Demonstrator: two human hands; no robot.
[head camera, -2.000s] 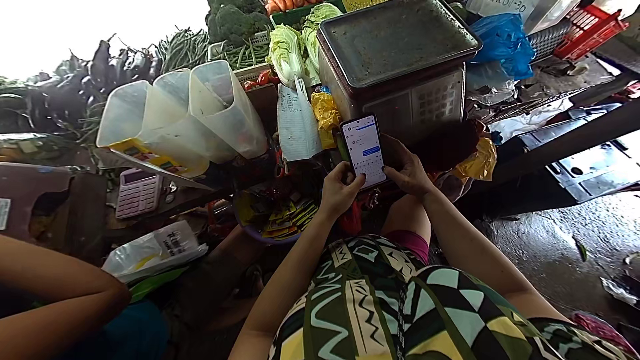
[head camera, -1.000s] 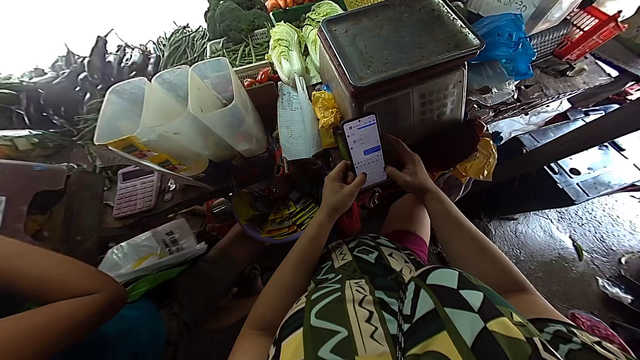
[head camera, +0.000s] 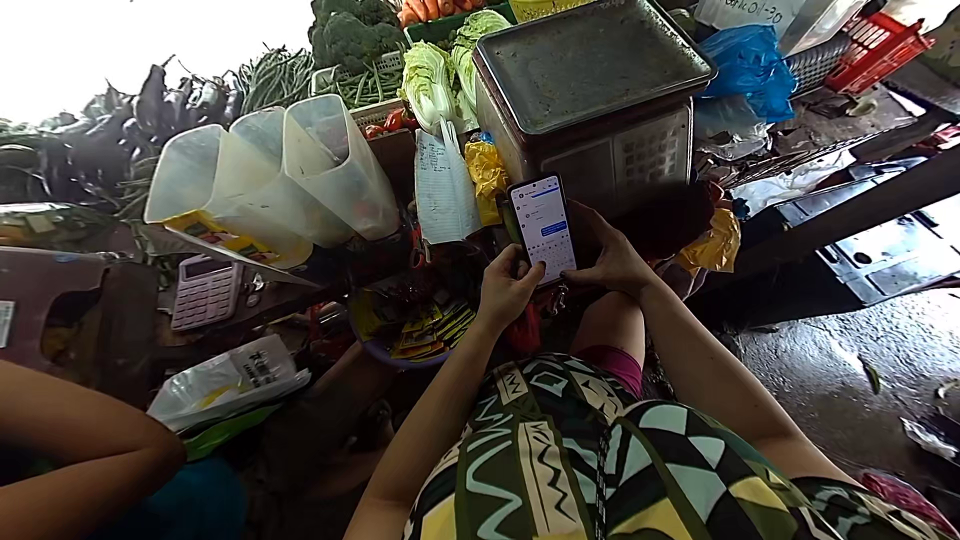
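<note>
A smartphone with a lit screen, showing a message view and an on-screen keyboard, is held upright between both hands. My left hand grips its lower left edge, the thumb over the keyboard. My right hand supports its right side, the thumb at the lower right corner. Just behind the phone stands a weighing scale with a flat metal tray. Left of the phone are a crumpled yellow plastic bag and a lined notebook bearing handwriting.
Clear plastic containers and a pink calculator lie to the left. Below them are a basin of small packets and a plastic bag. Another person's arm is at lower left. Napa cabbages and eggplants lie behind.
</note>
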